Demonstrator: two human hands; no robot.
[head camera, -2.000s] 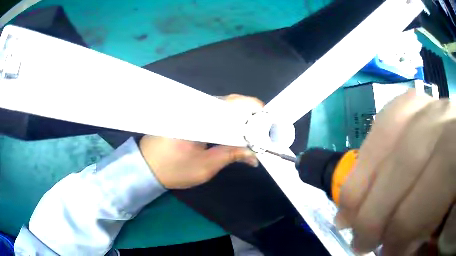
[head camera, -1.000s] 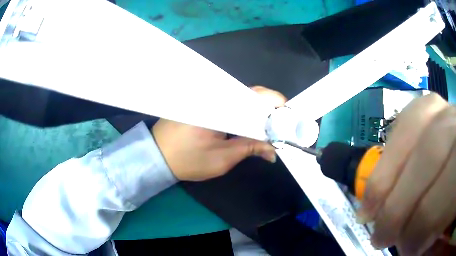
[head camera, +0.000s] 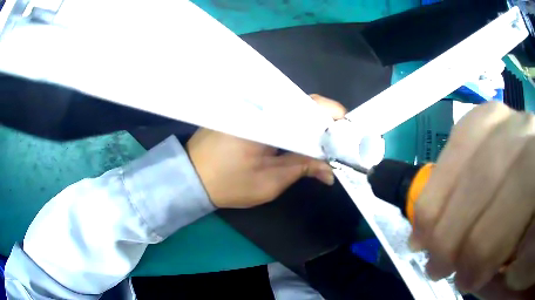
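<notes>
The white three-leg base (head camera: 193, 76) is held tilted above the black fixture, its wide arm reaching to the upper left. My left hand (head camera: 252, 170) grips the base beside the centre hub (head camera: 352, 143), with some fingers hidden behind it. My right hand (head camera: 475, 193) holds the electric screwdriver (head camera: 405, 181), which has an orange body and a black nose. Its bit touches or nearly touches the hub's lower edge. No screw can be made out there.
The black fixture (head camera: 299, 64) lies on the teal mat (head camera: 64, 170) under the base. A pale grey screw feeder (head camera: 434, 132) is at right, partly hidden by my right hand. A blue bin holding white fittings (head camera: 490, 79) sits behind the upper right arm.
The base and my left hand have shifted to the right in view, and the wide arm has come up closer to the camera. The screwdriver's nose is nearer the hub.
</notes>
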